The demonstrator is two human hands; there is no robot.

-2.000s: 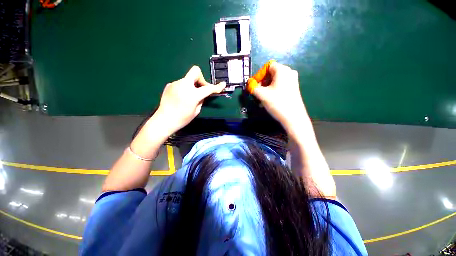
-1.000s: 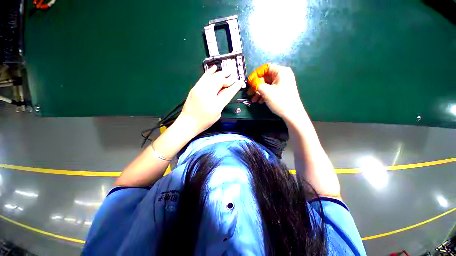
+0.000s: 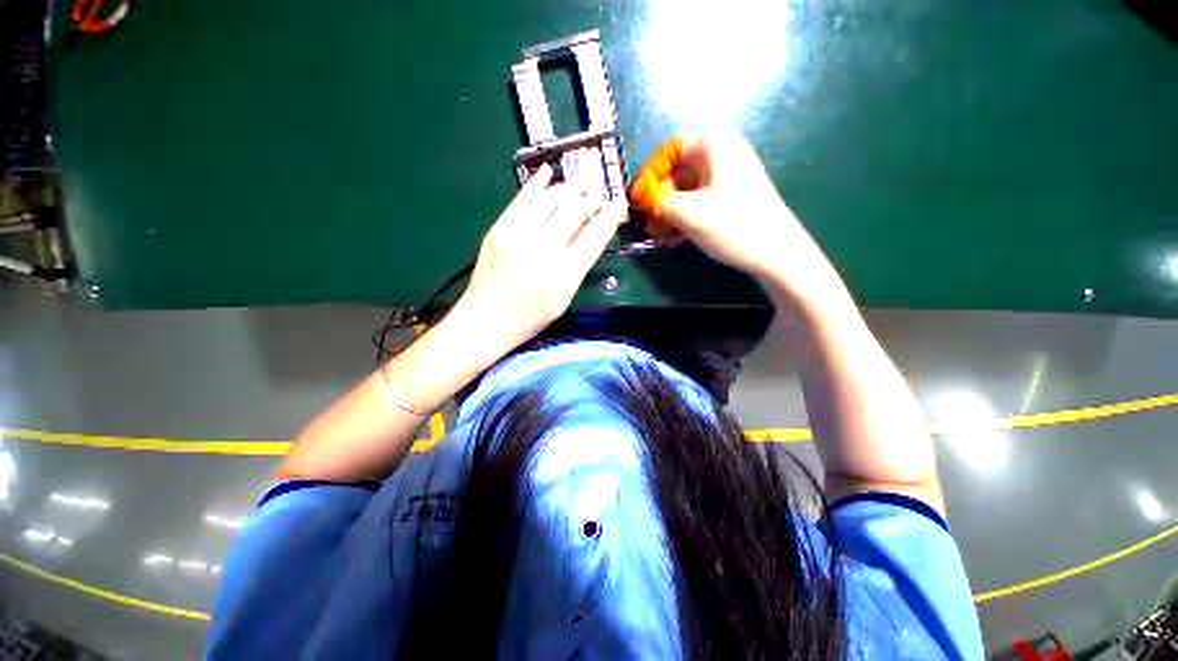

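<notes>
The grey-silver and black housing (image 3: 602, 110) lies on the green bench, slightly tilted, its rectangular opening in the upper half. My left hand (image 3: 536, 252) lies over the housing's lower half, fingers on the terminal section and its lower right edge, hiding much of it. My right hand (image 3: 704, 194), with orange finger cots, is pinched at the housing's lower right edge; what lies between the fingertips is too small to tell. Small dark and pale pieces show below the fingertips. A black cable (image 3: 446, 287) hangs over the bench edge by my left forearm.
The green bench top (image 3: 323, 155) spreads to both sides, with a bright glare beyond the housing. Orange-red looped handles (image 3: 100, 16) lie at the far left. A metal frame stands at the left edge. The grey floor with yellow lines is below the bench.
My left hand has moved from the housing's lower left edge to lie over its lower half. The housing has shifted left and tilted. My right hand stays near its lower right edge.
</notes>
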